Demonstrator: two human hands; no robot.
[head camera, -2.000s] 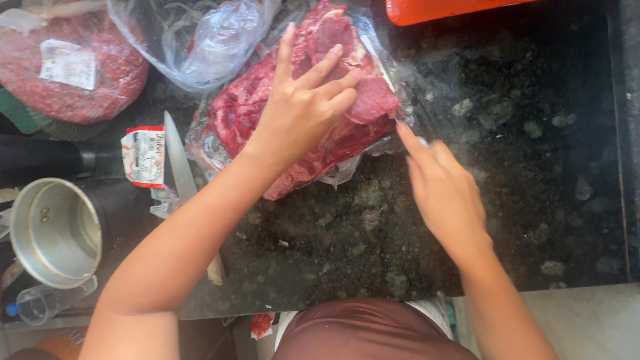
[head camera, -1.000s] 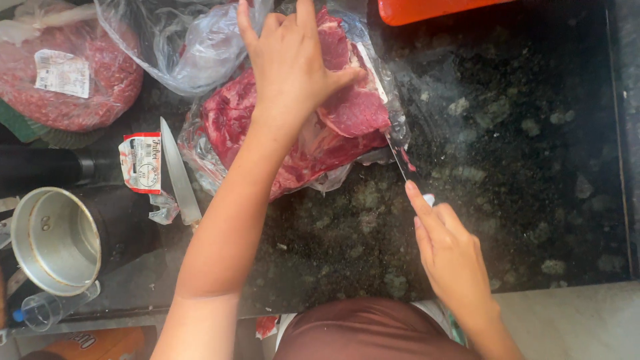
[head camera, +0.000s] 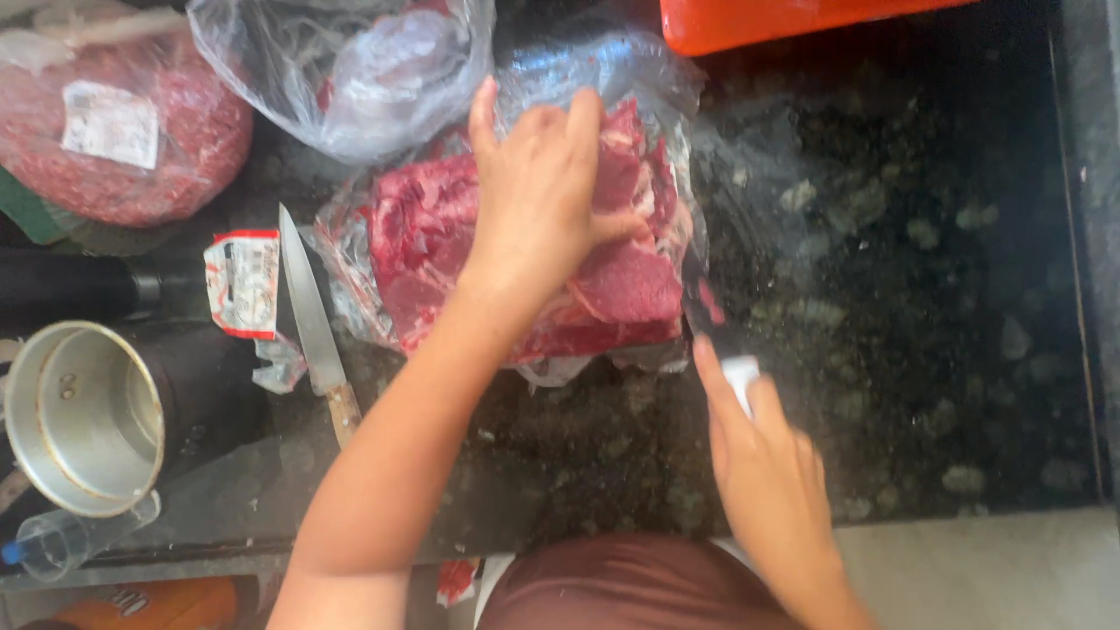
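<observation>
A large piece of raw red meat (head camera: 429, 210) lies on opened clear plastic wrap (head camera: 346, 289) on a dark stone counter. My left hand (head camera: 538, 197) presses on its top with fingers spread, the thumb near a fatty seam; what the fingertips grip cannot be told. A white-handled knife (head camera: 742, 383) is in my right hand (head camera: 766, 464), its dark, blurred blade along the right edge of the meat. A small red scrap of meat shows at the blade. To the left lies a second knife (head camera: 311, 306) with a wooden handle, touched by neither hand.
Bagged ground meat (head camera: 192, 131) sits at the upper left, beside a clear plastic bag (head camera: 394, 79). Also on the left are a red-and-white label (head camera: 243, 284), a metal pot (head camera: 83, 416) and a clear plastic bottle (head camera: 66, 542). A red-orange tray (head camera: 744, 22) stands at the top.
My left hand has moved down the meat from its top edge, compared with one second ago. My right hand keeps hold of the knife at the right edge.
</observation>
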